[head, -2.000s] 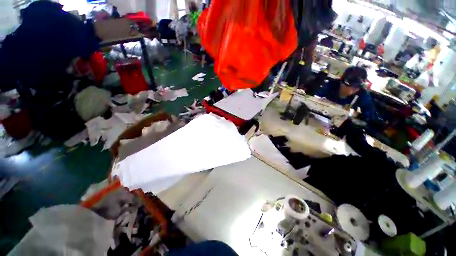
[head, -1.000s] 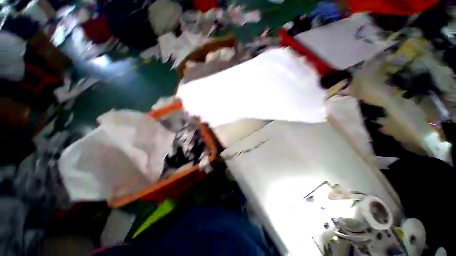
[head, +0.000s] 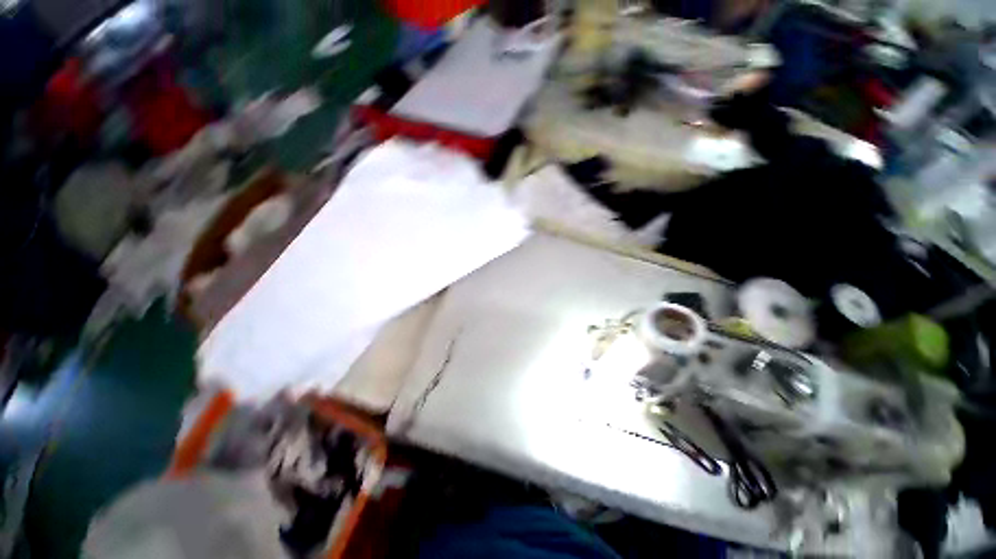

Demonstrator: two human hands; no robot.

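Observation:
Neither of my hands is in view. A stack of white fabric panels lies over the far left end of the white sewing table and hangs past its edge. The lockstitch machine stands at the right of the table, blurred, with its round end nearest the panels. Scissors with large black handles lie on the table in front of the machine head. The needle area cannot be made out.
An orange crate of fabric scraps stands at the lower left. Black fabric is heaped behind the table. A red-rimmed container with a white board stands beyond the panels. Scraps lie on the green floor. Another machine station is at the back.
The view has swung right and closer to the machine, so the table and panels sit further left. The scissors have come into view. The panels seem to lie in the same place.

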